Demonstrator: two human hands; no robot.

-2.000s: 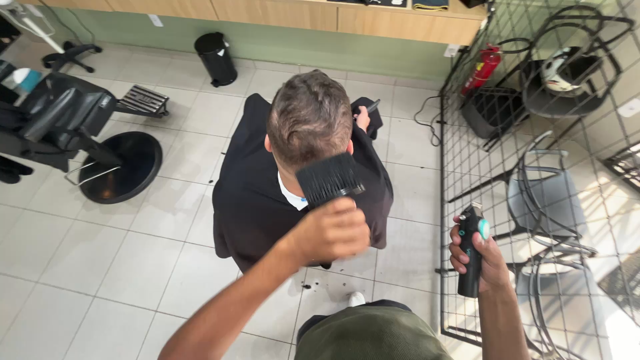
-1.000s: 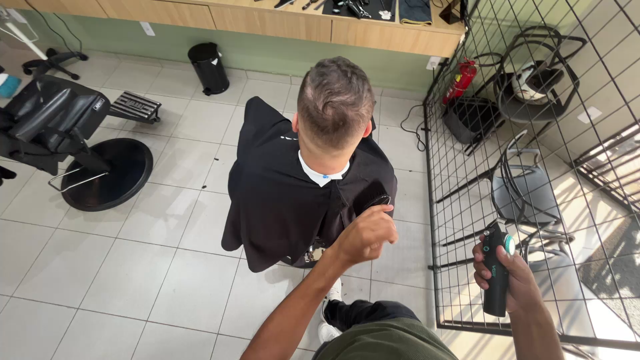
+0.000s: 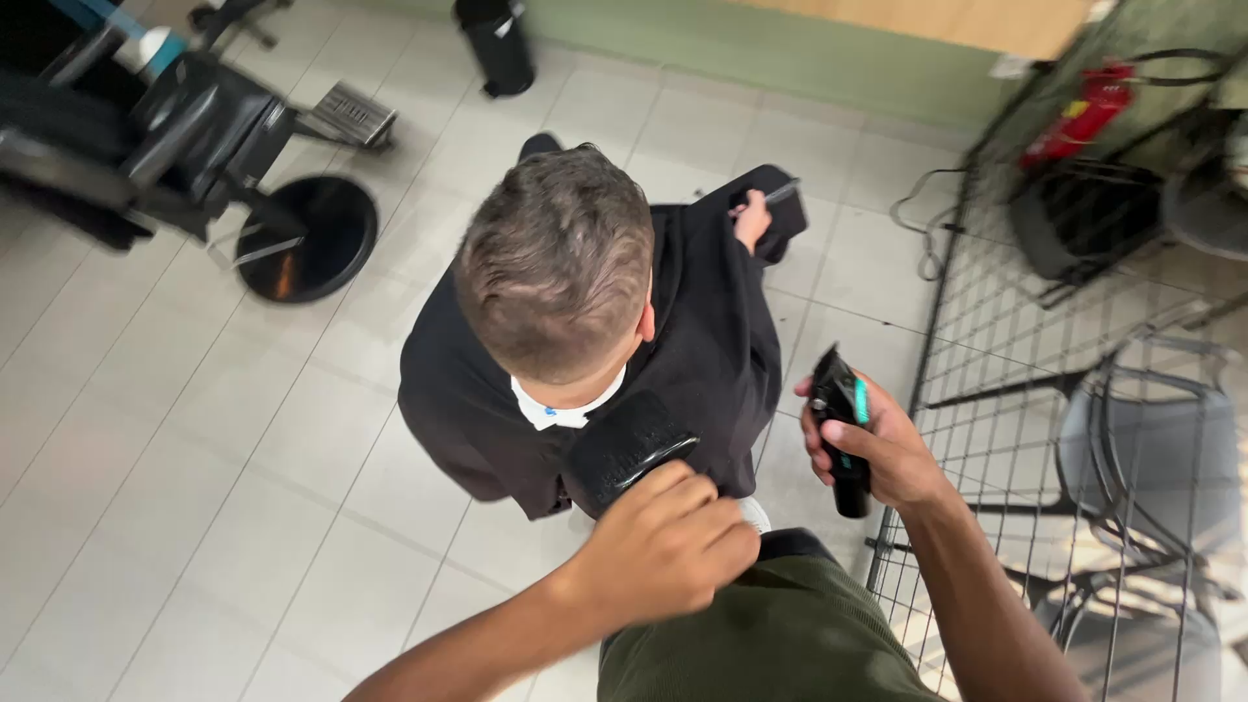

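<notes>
My left hand (image 3: pixel 663 546) grips a black barber's neck brush (image 3: pixel 629 453), slightly blurred, held over the back of a seated person's black cape (image 3: pixel 702 331), just below the neck. My right hand (image 3: pixel 882 444) holds a black hair clipper (image 3: pixel 840 429) with a teal accent, upright, to the right of the cape. The person's short hair (image 3: pixel 561 258) faces me from above, with a white neck strip (image 3: pixel 565 402) around the nape. At the cape's upper right, the person's hand (image 3: pixel 751 219) holds something dark and flat that I cannot make out.
A black barber chair (image 3: pixel 195 136) with a round base stands at the left. A black pedal bin (image 3: pixel 495 47) is by the green wall. At the right are a black wire grid partition (image 3: pixel 951 229), grey chairs (image 3: pixel 1150 439) and a red fire extinguisher (image 3: pixel 1084 112). A wooden counter (image 3: pixel 936 21) spans the top.
The brush stays in my left hand and has changed angle. My right hand with the clipper is now closer to the cape. The view has tilted and moved closer.
</notes>
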